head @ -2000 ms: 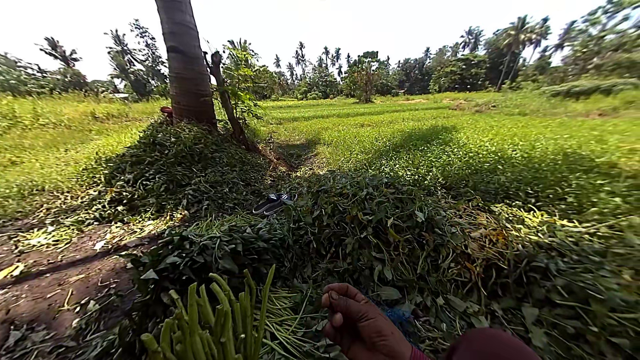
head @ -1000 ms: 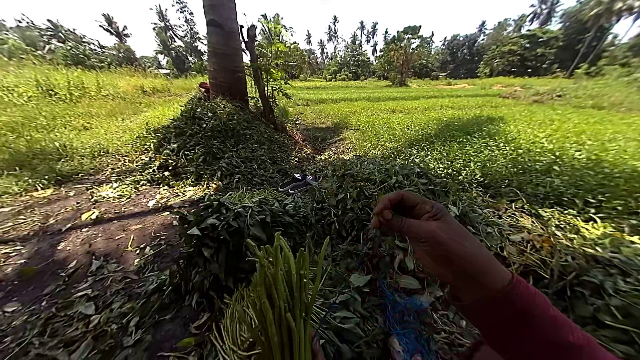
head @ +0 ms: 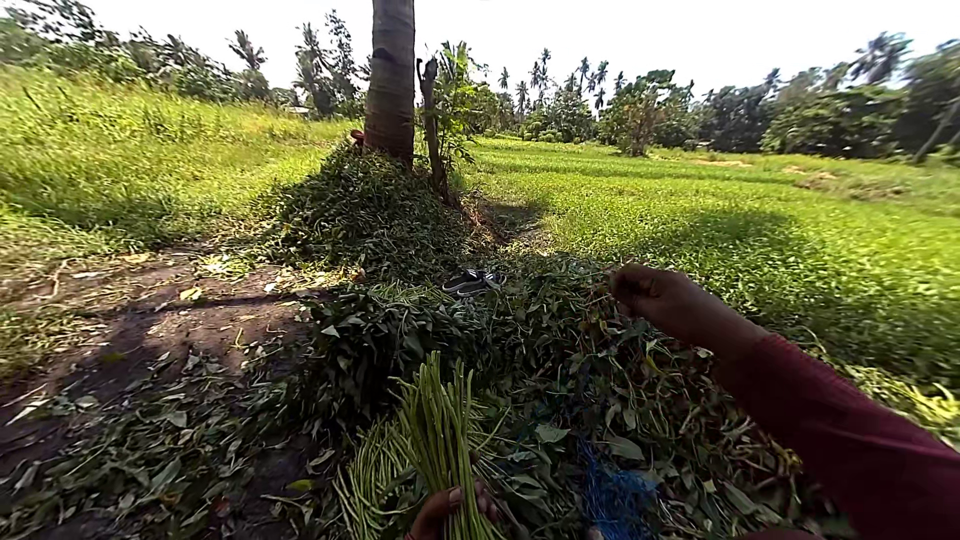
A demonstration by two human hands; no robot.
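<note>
My left hand (head: 450,510) is wrapped around a bundle of long green plant stems (head: 439,427), held upright at the bottom centre. More cut stems (head: 371,480) lie just left of it. My right hand (head: 649,296), in a dark red sleeve, is raised to the right over the leafy heap, fingers curled together; whether something thin is between them cannot be told. Blue plastic strands (head: 615,495) lie on the leaves at the lower right of the bundle.
A heap of leafy greens (head: 555,337) spreads ahead, with a pair of dark shoes (head: 472,282) beyond. Another leafy pile (head: 367,210) leans against a tree trunk (head: 390,82). Bare soil (head: 217,322) with scattered leaves lies left, and a green field (head: 675,195) behind.
My right hand has moved up and to the right, away from the stem bundle. My left hand has come into view around the bundle. The view has swung left.
</note>
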